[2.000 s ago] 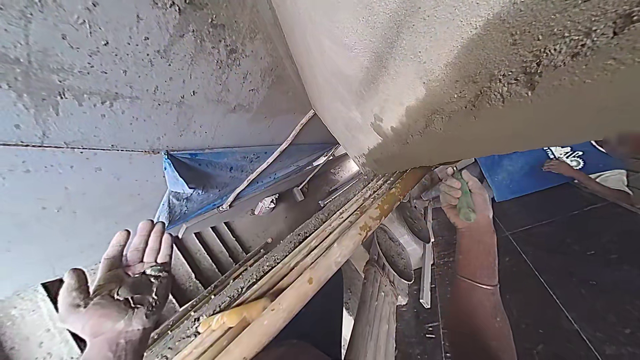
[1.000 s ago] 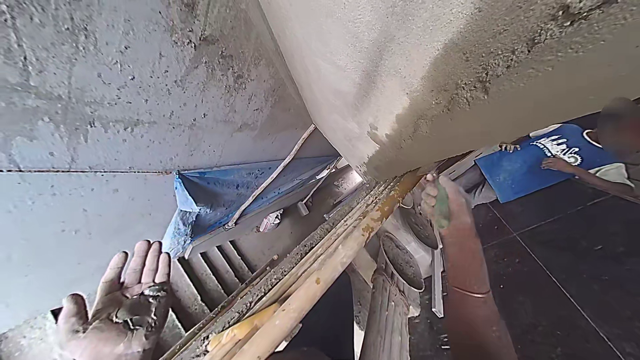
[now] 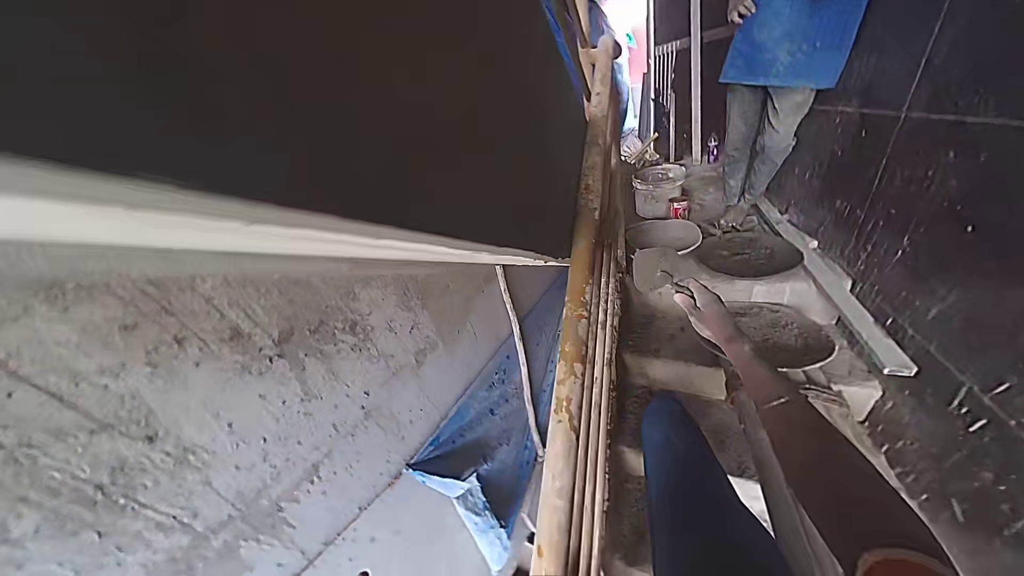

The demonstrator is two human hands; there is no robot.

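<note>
My right hand (image 3: pixel 708 316) reaches forward, its fingers closed on the handle of a flat grey trowel (image 3: pixel 658 268). The blade points away from me, just below a pale bowl (image 3: pixel 662 236). Right of the blade is a round pan of dark grey mortar (image 3: pixel 750 253). A second pan of grey mortar (image 3: pixel 780 334) lies beside my wrist, partly behind my forearm. My left hand is not in view.
Long poles (image 3: pixel 572 384) run along my left, above a blue tarp (image 3: pixel 504 392). A bucket (image 3: pixel 658 192) and a red tin (image 3: pixel 678 208) stand ahead, near a person in grey trousers (image 3: pixel 764 136). A metal bar (image 3: pixel 860 312) lies on the right.
The view has swung strongly toward the pans and the walkway. My right hand has gone from beside the plastered wall edge to the pans. My left hand, earlier palm up with mortar, has left view.
</note>
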